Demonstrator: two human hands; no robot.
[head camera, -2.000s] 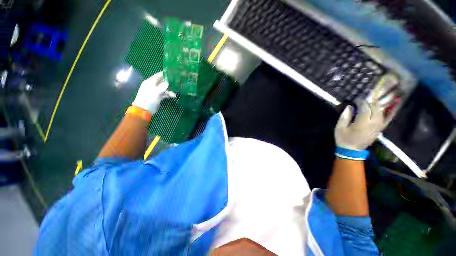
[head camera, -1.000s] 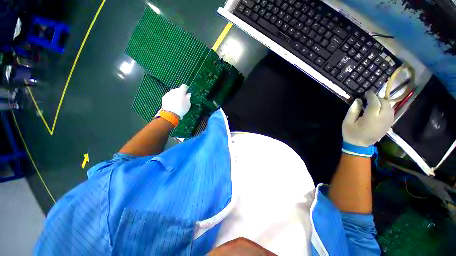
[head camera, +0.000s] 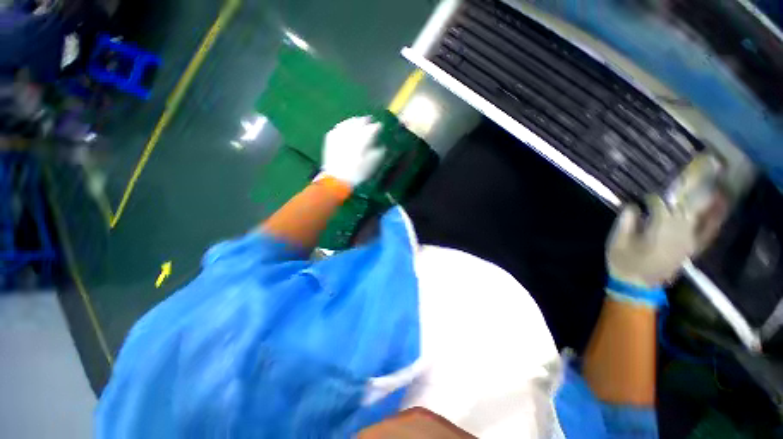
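Observation:
My left hand (head camera: 352, 153), in a white glove with an orange wrist band, is blurred over the green slotted board racks (head camera: 311, 99) left of my body. No separate board shows in it, and its fingers are too smeared to read. My right hand (head camera: 650, 242), in a pale glove with a blue wrist band, is at the right end of the black keyboard (head camera: 558, 90). Its thumb stands away from the fingers. The fingertips lie near a blurred pale round item (head camera: 706, 171); contact cannot be told.
The keyboard sits on a white-edged tray (head camera: 515, 124) under the pale blue and white machine front (head camera: 687, 77). A dark pad (head camera: 760, 249) lies at far right. The green floor has yellow lines (head camera: 154, 141). A blue stool-like object (head camera: 124, 66) stands at upper left.
The green board in my left hand two seconds ago is no longer seen there. My left hand has moved up and right over the racks. My right hand stays by the keyboard's end. The view has shifted.

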